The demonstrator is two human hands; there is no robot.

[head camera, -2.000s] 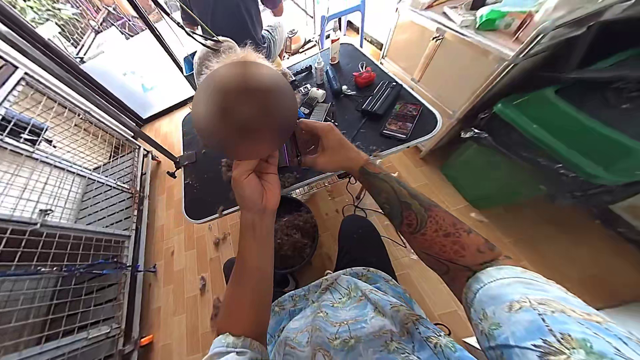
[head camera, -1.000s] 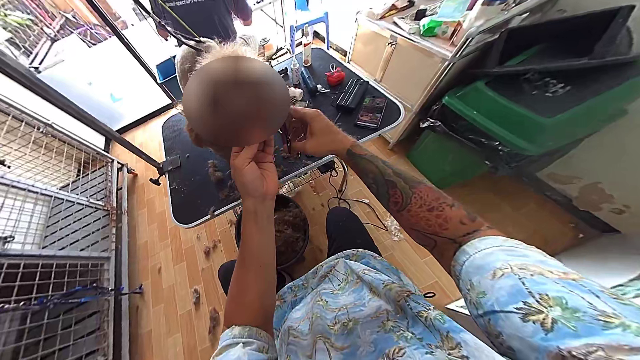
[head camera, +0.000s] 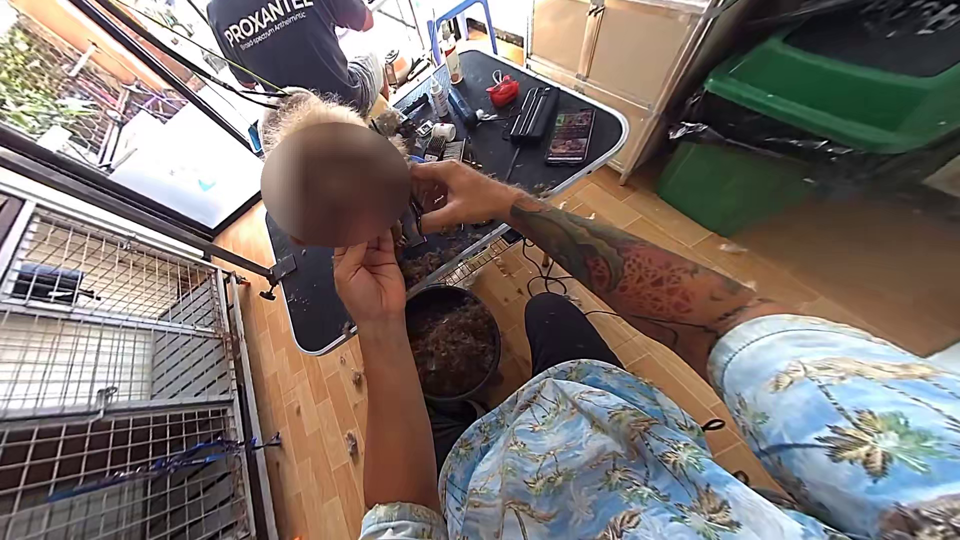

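Note:
A light-furred animal point(head camera: 315, 112), its face blurred out, is on the black grooming table point(head camera: 311, 304). My left hand point(head camera: 369, 281) is palm up under its chin, with the fingertips closed against the lower edge of the head. At the right side of the head, my right hand point(head camera: 461, 195) holds a slim dark tool point(head camera: 417, 214), seemingly scissors; the blurred head hides part of it. Clipper combs point(head camera: 444, 148), a white bottle point(head camera: 439, 97) and a red item point(head camera: 502, 90) lie or stand behind my right hand.
Below the table edge stands a black bucket point(head camera: 491, 356) of brown fur. A phone point(head camera: 570, 136) and a black case point(head camera: 534, 114) lie at the table's right. Wire cages point(head camera: 112, 330) stand left, green bins point(head camera: 825, 105) right. Cables trail on the floor. Another person point(head camera: 292, 45) sits behind.
My right hand has moved a little higher beside the animal's head, with the dark tool now easier to see. My left hand stays under the chin. The view has shifted somewhat.

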